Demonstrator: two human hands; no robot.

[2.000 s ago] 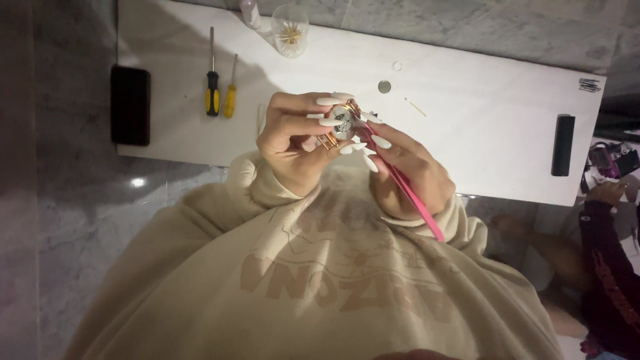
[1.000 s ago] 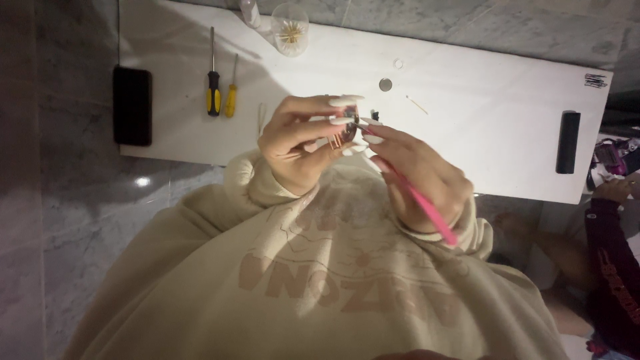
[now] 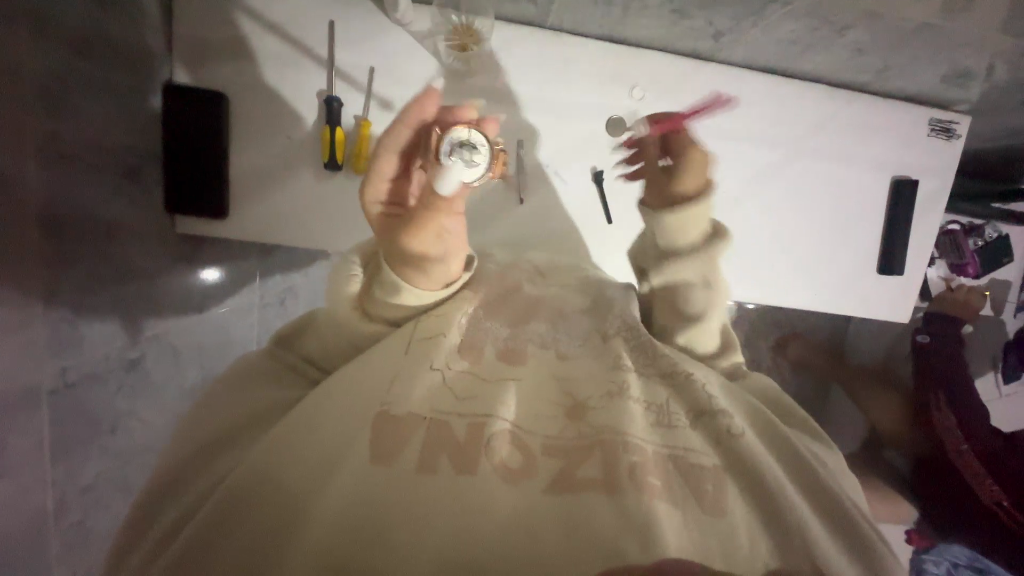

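Observation:
My left hand (image 3: 416, 176) holds a rose-gold wristwatch (image 3: 466, 154) with its case facing up; the silvery inside or back shows, with a fingertip over its lower edge. To the right, my right hand (image 3: 668, 160) is blurred by motion and grips a slim pink tool (image 3: 692, 114), whose kind I cannot tell. A small round metal disc (image 3: 615, 126), like a button cell, lies just left of the right fingers. Below it lies a small black tool or pin (image 3: 602, 196). A thin metal piece (image 3: 521, 172) rests right of the watch.
A black phone (image 3: 196, 150) and two yellow-handled screwdrivers (image 3: 334, 132) (image 3: 362, 144) lie at the left of the white table (image 3: 768, 240). A clear cup (image 3: 463, 36) stands at the back, a small ring (image 3: 636, 93) nearer. A dark bar (image 3: 898, 226) lies right. Another person's arm (image 3: 952, 368) is beyond.
My hands have moved apart: the right went to the right with the pink tool, the left moved slightly left and turned the watch face-on to the camera.

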